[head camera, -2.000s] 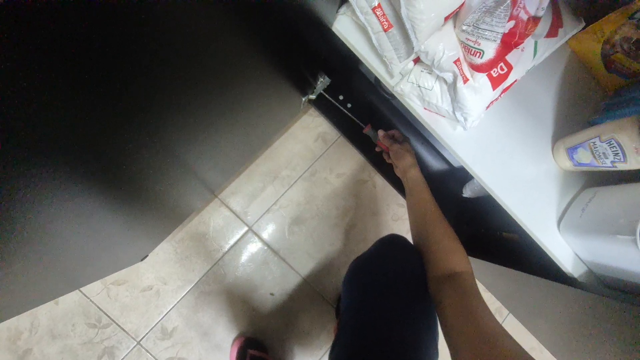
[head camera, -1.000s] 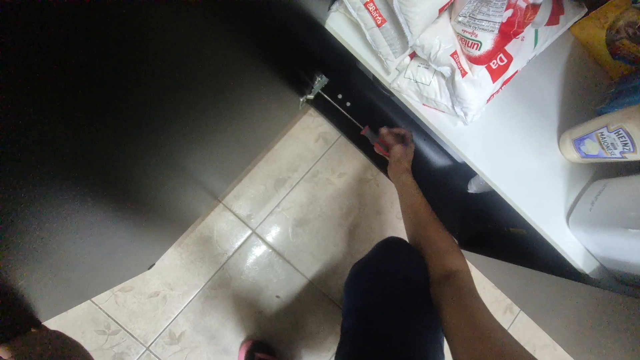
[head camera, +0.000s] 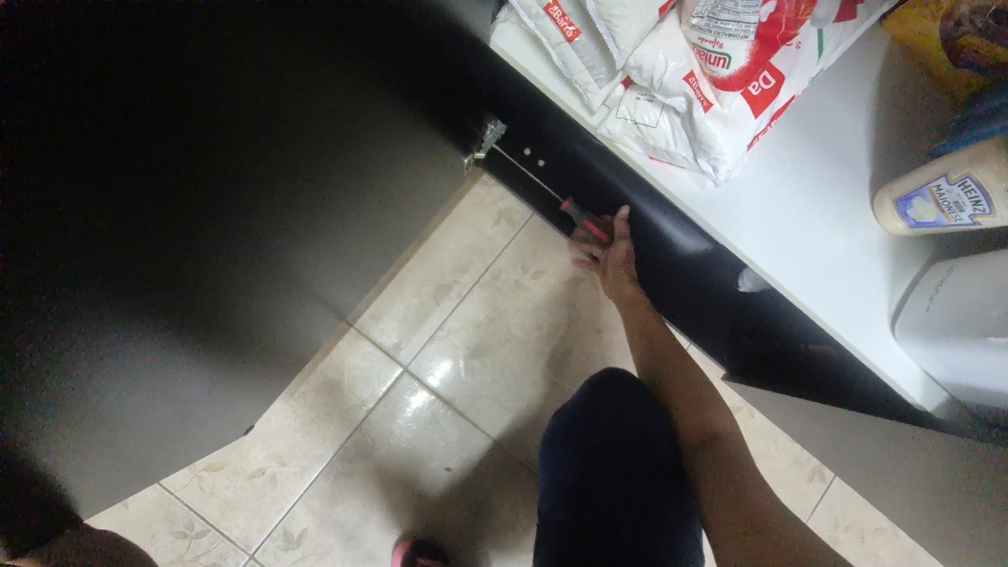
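My right hand (head camera: 608, 250) holds the red and dark handle of a screwdriver (head camera: 584, 218). Its thin shaft runs up and left to a metal cabinet hinge (head camera: 491, 138), and the tip is at the hinge, though the exact contact is too small to tell. The hinge joins a dark cabinet door (head camera: 236, 236), which stands open at the left, to the black cabinet side panel (head camera: 661, 228). Two small pale dots sit on that panel beside the shaft. At the bottom left corner, a blurred, shadowed part of a limb shows; my left hand cannot be made out.
On the white shelf (head camera: 819, 268) lie white and red plastic food bags (head camera: 709, 94), a mayonnaise bottle (head camera: 945, 197) and a whitish container (head camera: 957, 315). A second grey door (head camera: 890, 457) is at the lower right. My knee is above the tiled floor (head camera: 409, 409).
A blurred part of a limb has come into view at the bottom left since the earliest frame. My right hand stays at the screwdriver handle, its fingers now more spread.
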